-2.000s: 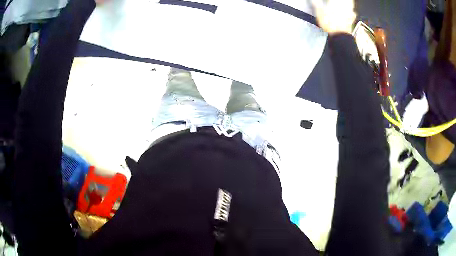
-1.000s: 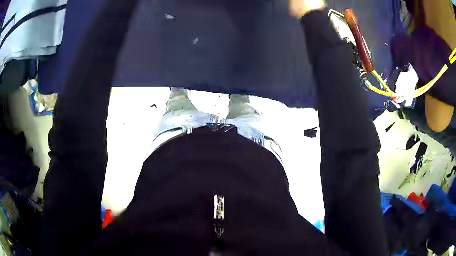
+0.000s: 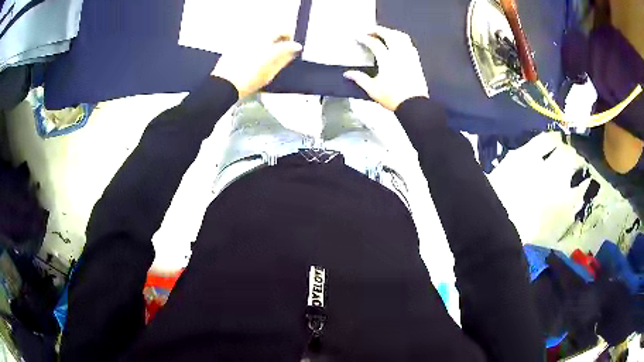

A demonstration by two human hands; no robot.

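Note:
A pale garment panel (image 3: 240, 22) with a dark strip (image 3: 303, 25) running up its middle lies on the navy table cover (image 3: 134, 53), cut off by the top edge. My left hand (image 3: 258, 65) rests on its near edge left of the strip, fingertips close to the strip. My right hand (image 3: 392, 67) is at the panel's near right corner, thumb and fingers apart. Whether it touches the cloth is hard to tell. The steam iron (image 3: 492, 46), silver with a red-brown handle, lies to the right of my right hand.
A stack of pale panels (image 3: 39, 32) with dark stripes lies at the table's left end. Yellow hoses (image 3: 607, 117) run right from the iron. A person's arm (image 3: 623, 145) shows at the right. Blue crates (image 3: 618, 265) and a red crate (image 3: 161, 286) stand on the floor.
The large pale panel left the table, which showed bare navy cover a second ago. Now a pale panel with a central dark strip lies there, and both my hands have come nearer and closer together.

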